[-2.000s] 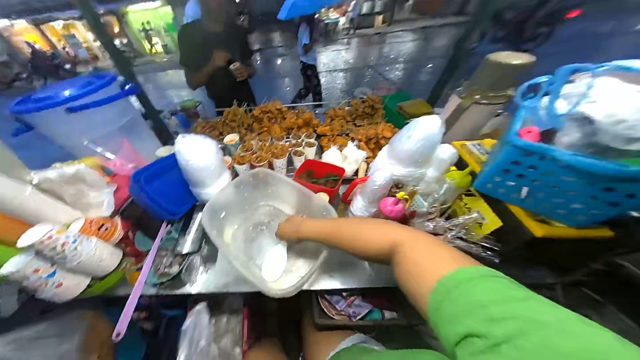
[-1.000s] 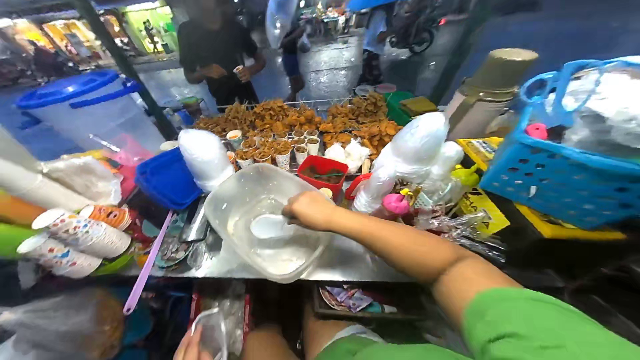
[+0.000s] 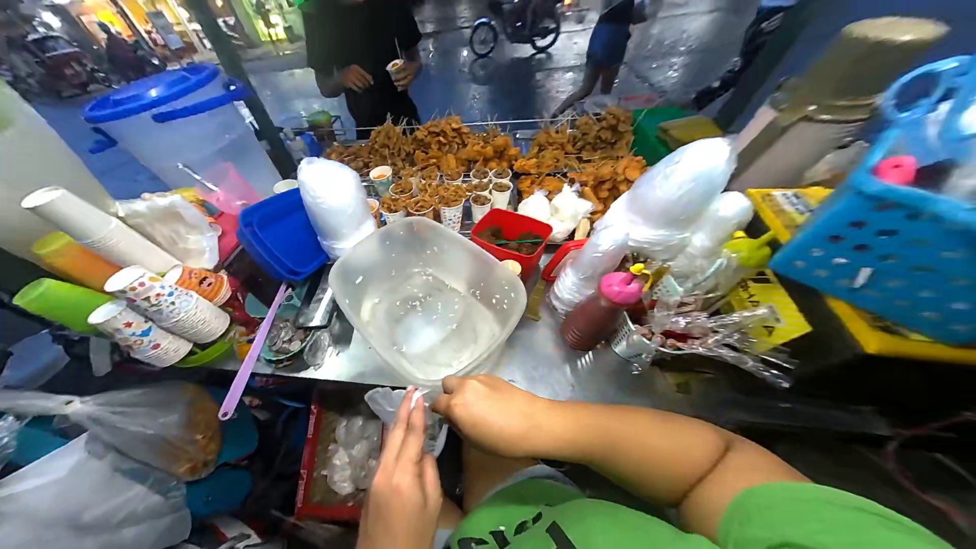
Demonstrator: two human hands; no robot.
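Note:
My left hand [image 3: 408, 473] is raised with its fingers extended against a small clear plastic bag [image 3: 389, 402], just below the front rim of a translucent plastic tub [image 3: 428, 301]. Beside it, my right hand [image 3: 488, 412] is closed at the bag's mouth; what lies within its fingers is hidden. White grains cling to the tub's walls, and some pale stuff lies at its bottom. Below the counter, a red-edged box [image 3: 305, 465] holds small knotted clear bags [image 3: 354, 454].
Behind the tub are a red container [image 3: 512, 217], filled paper cups [image 3: 451, 210] and piles of fried food [image 3: 442, 145]. Stacked cups [image 3: 171, 305] and a purple long-handled utensil [image 3: 255, 347] lie left; a sauce bottle [image 3: 602, 313] and blue basket [image 3: 884, 252] are right. A person [image 3: 366, 61] stands beyond.
My right hand has left the tub and come down to the plastic bag at its front edge. My left hand, low in view a second ago, has risen with the bag beside the right.

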